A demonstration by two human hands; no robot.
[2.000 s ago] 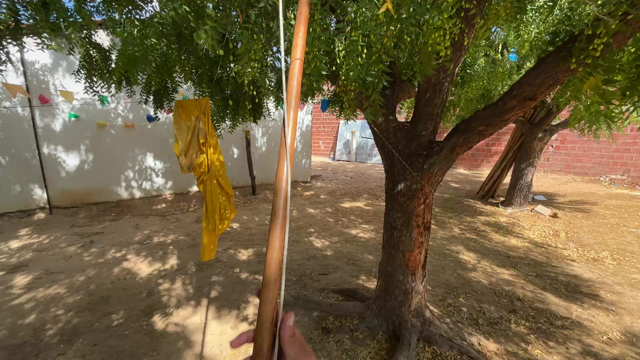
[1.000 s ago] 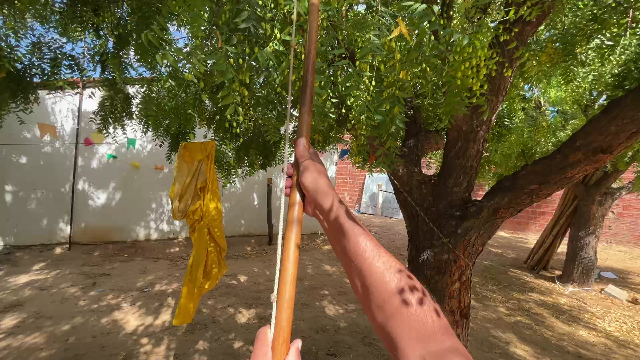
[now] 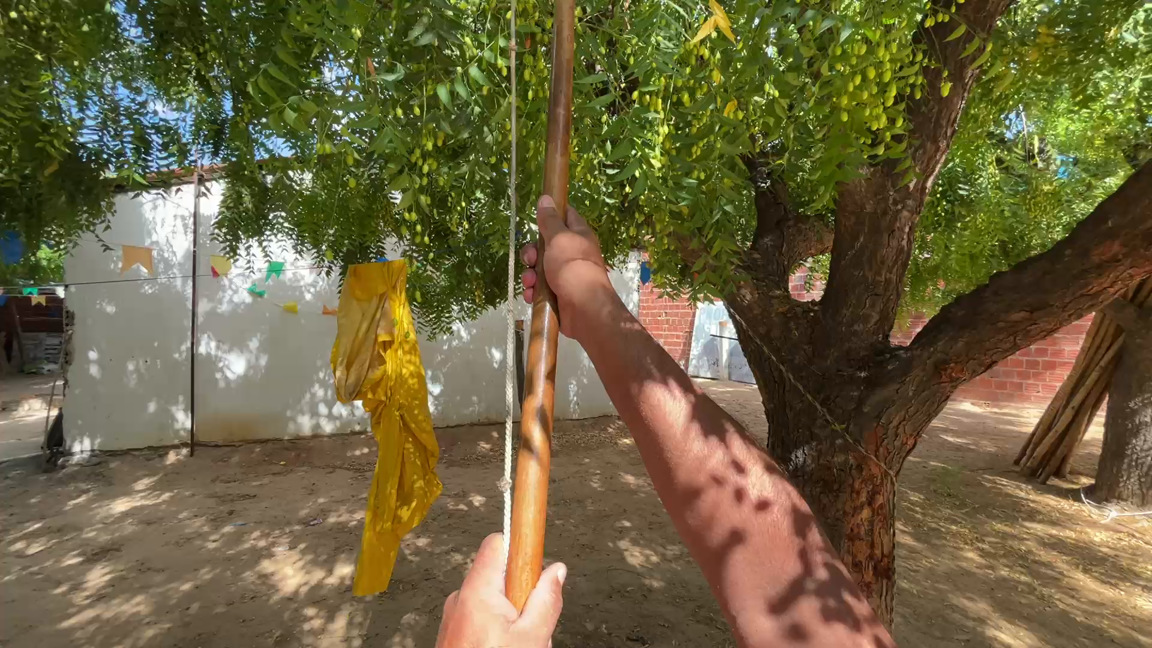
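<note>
A long, smooth wooden pole (image 3: 537,396) runs upward through the middle of the view, its top out of frame among the leaves. My right hand (image 3: 565,261) is wrapped around it at mid-height, arm stretched out. Lower down, at the bottom edge, my left hand (image 3: 504,598) grips the pole too, partly cut off by the frame. A pale thin rope (image 3: 510,360) runs along the pole's left side, with a small knot a little above my left hand; its lower end disappears at that hand. My right fingertips are close to the rope; contact is unclear.
A tree trunk (image 3: 832,396) with spreading branches stands at right, its leafy fruiting foliage (image 3: 432,135) overhead. Yellow cloth (image 3: 396,432) hangs at left. Behind are a white wall (image 3: 261,360), small pennants (image 3: 137,259) on a line, a red brick wall (image 3: 1026,360) and leaning poles (image 3: 1075,391).
My right hand came up to grip the pole between the first and second frames; it still holds there. My left hand remains low on the pole. The view has tilted upward since the first frame.
</note>
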